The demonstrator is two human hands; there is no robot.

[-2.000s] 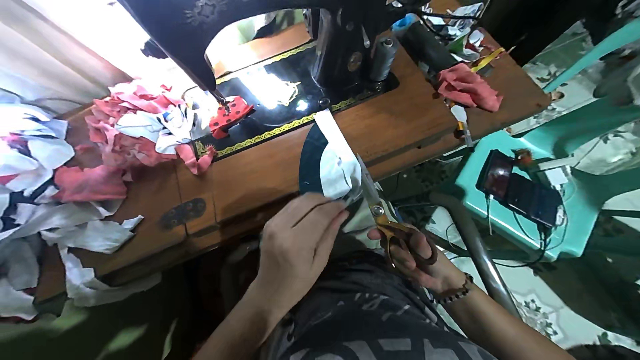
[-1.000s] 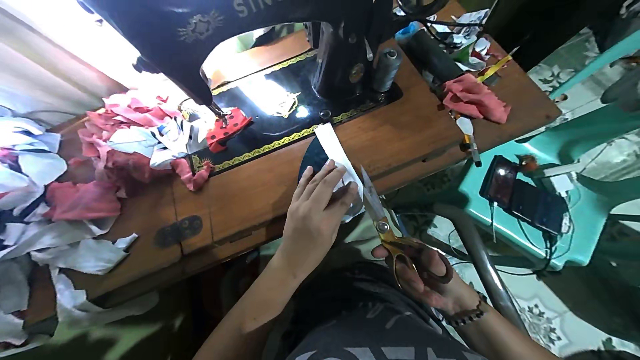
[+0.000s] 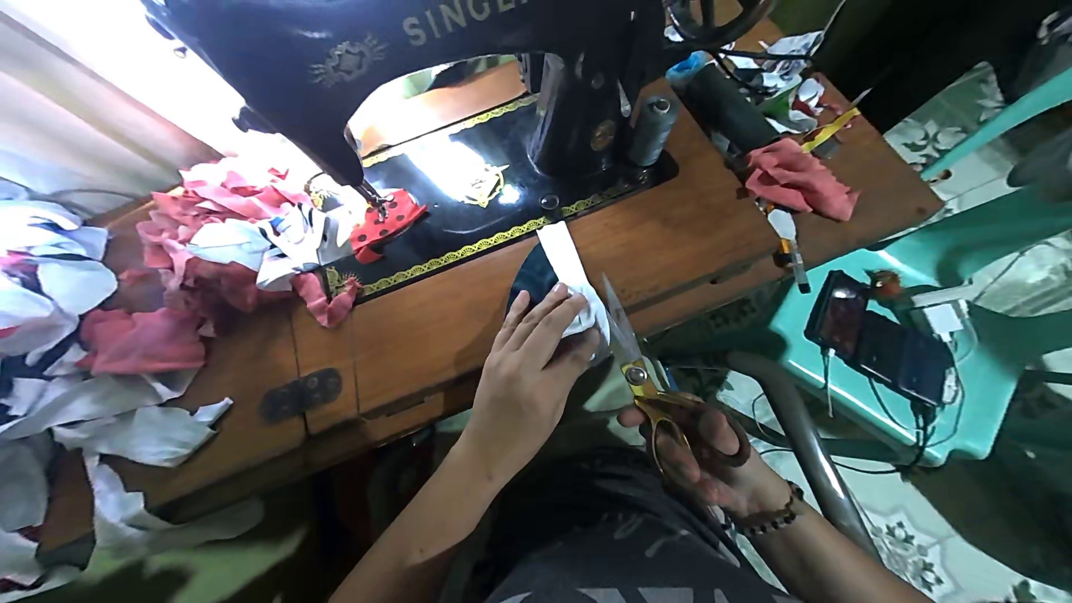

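Note:
My left hand (image 3: 529,360) lies over a white fabric piece (image 3: 567,255) and a dark curved piece (image 3: 534,276) at the table's front edge, its fingers pressing on them. Gold-handled scissors (image 3: 638,377) are in my right hand (image 3: 703,452), fingers in the loops, the blades pointing away from me beside the white fabric. A black Singer sewing machine (image 3: 469,33) stands behind, with a red dotted fabric piece (image 3: 388,224) under its needle. The lower part of the white fabric is partly hidden by my left fingers.
Pink and white scraps (image 3: 142,339) are heaped on the left. A grey thread spool (image 3: 653,131) stands by the machine. On the wooden table's (image 3: 435,335) right end lies a pink cloth (image 3: 800,177). Phones with cables (image 3: 879,339) rest on a green plastic chair (image 3: 796,343) at right.
My left hand has moved up from the near end of the white fabric onto its middle. The scissors remain in my right hand. The view has shifted slightly.

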